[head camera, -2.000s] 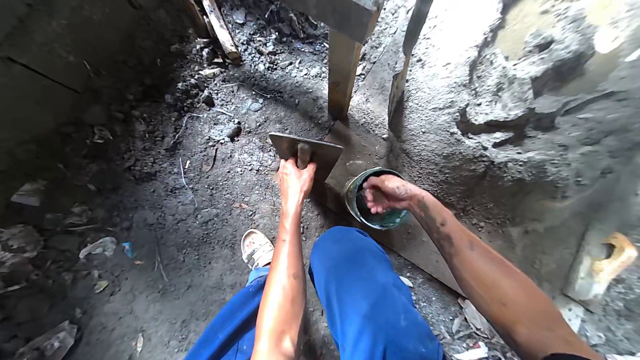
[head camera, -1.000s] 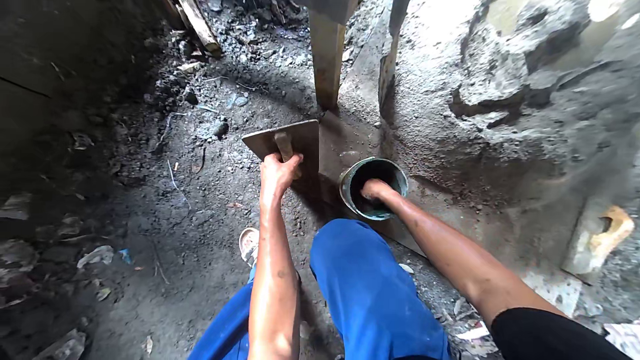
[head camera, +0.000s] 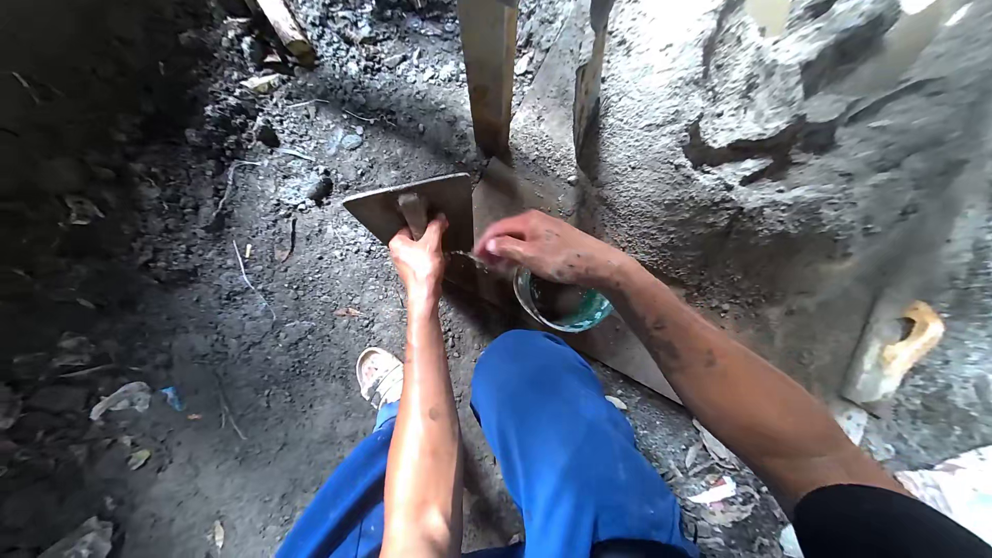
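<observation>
My left hand (head camera: 419, 256) grips the wooden handle (head camera: 413, 213) of a flat rectangular plastering float (head camera: 449, 198), which is tilted with its handle side towards me. My right hand (head camera: 535, 244), wet and blurred, is above the far left rim of a round bucket (head camera: 573, 319) with a green inner wall. Drops of water show between the right fingers and the float. The right fingers are curled; whether they hold anything cannot be told. The bucket stands on a flat board (head camera: 635, 356) just past my right knee, its contents partly hidden by the right hand and wrist.
Wooden posts (head camera: 488, 85) stand beyond the bucket. A rough, partly plastered wall (head camera: 659, 155) with a broken hollow rises at the right. A wood float (head camera: 903, 349) leans at the lower right. Rubble and litter (head camera: 124, 399) lie on the dirt ground, and a wood stick (head camera: 287, 31) lies at the upper left.
My right hand was down inside the bucket one second ago and has come up and left, out over the rim towards the float. My left hand has kept its grip on the float.
</observation>
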